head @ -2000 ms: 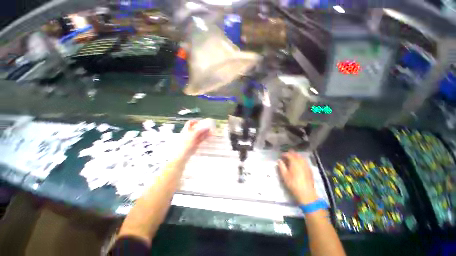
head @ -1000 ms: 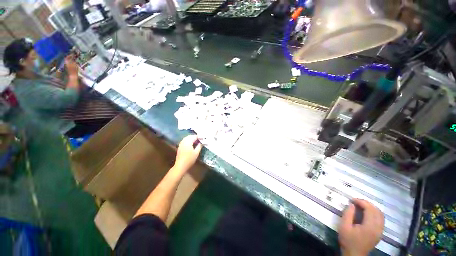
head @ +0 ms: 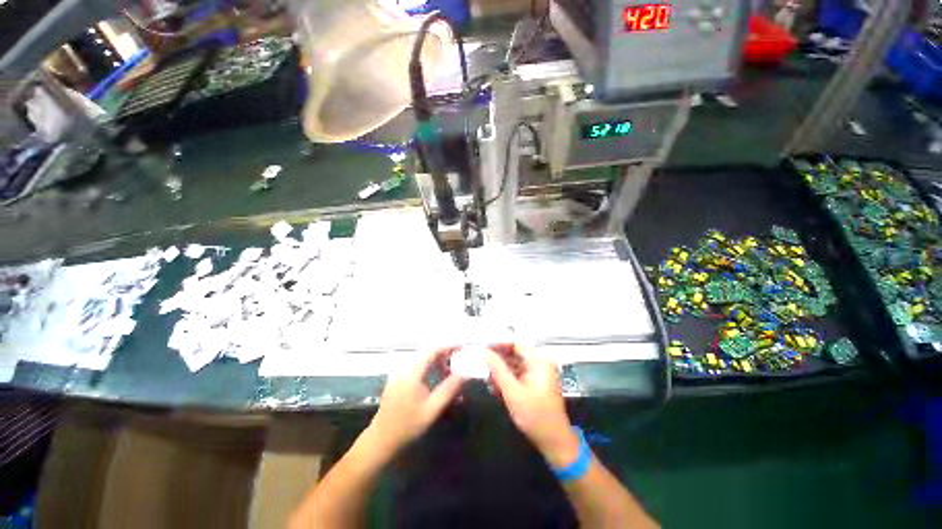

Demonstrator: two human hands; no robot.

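My left hand [head: 418, 395] and my right hand [head: 529, 391] meet at the front edge of the pale base plate [head: 599, 292]. Between their fingertips they hold a small white plastic part [head: 471, 362]. The soldering iron [head: 444, 170] points down just beyond the hands. Under its tip is a small soldering fixture [head: 475, 300]; whether a board sits in it is too small to tell. A loose pile of white plastic parts [head: 258, 300] lies left of the plate.
A black tray [head: 702, 196] of circuit board assemblies [head: 744, 294] stands right, a fuller one [head: 878, 232] beyond. The fume hood [head: 356, 78] hangs upper left. The temperature controller [head: 671, 52] and counter display [head: 620, 139] stand behind. A cardboard box [head: 176, 470] is below left.
The view has swung back from the left. My left hand has come from the white pile, and my right hand from the plate's right part; both now meet on one white part.
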